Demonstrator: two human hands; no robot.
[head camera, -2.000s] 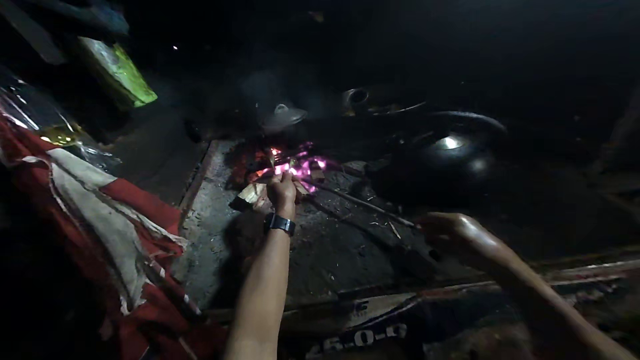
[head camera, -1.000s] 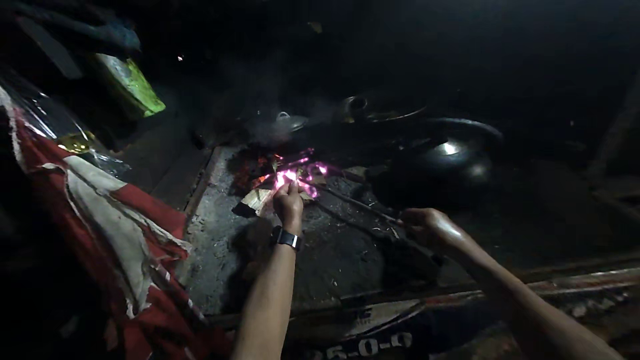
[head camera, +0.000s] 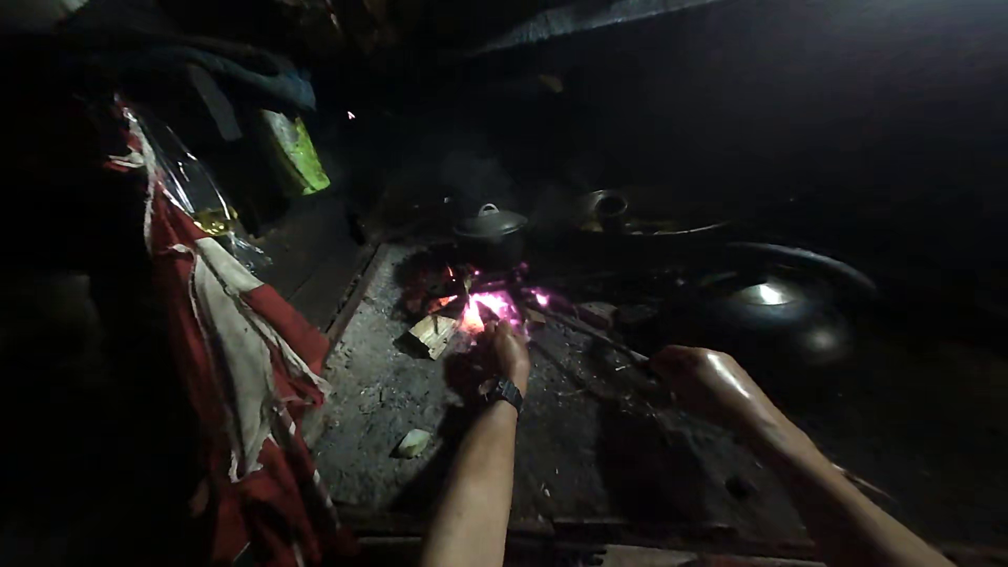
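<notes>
Flames and glowing embers (head camera: 492, 307) burn on an ash-covered hearth beneath and in front of a lidded pot (head camera: 490, 224). My left hand (head camera: 510, 354), with a dark watch on its wrist, reaches right up to the near side of the fire; its fingers are lost in the glare, so whether it holds anything cannot be told. A split piece of firewood (head camera: 433, 335) lies just left of it. My right hand (head camera: 689, 374) is closed on a long thin stick or rod (head camera: 592, 332), whose far end points into the fire's right side.
A red and white cloth (head camera: 236, 346) hangs along the left, beside a clear plastic bag (head camera: 185, 177). Large dark round cookware (head camera: 768, 295) stands at the right, with an open pot (head camera: 610, 205) behind. A small pale chip (head camera: 413, 442) lies on the hearth (head camera: 370, 472).
The view has shifted, showing more above and to the left. My right hand keeps hold of the long stick or rod, and my left hand stays close to the flames.
</notes>
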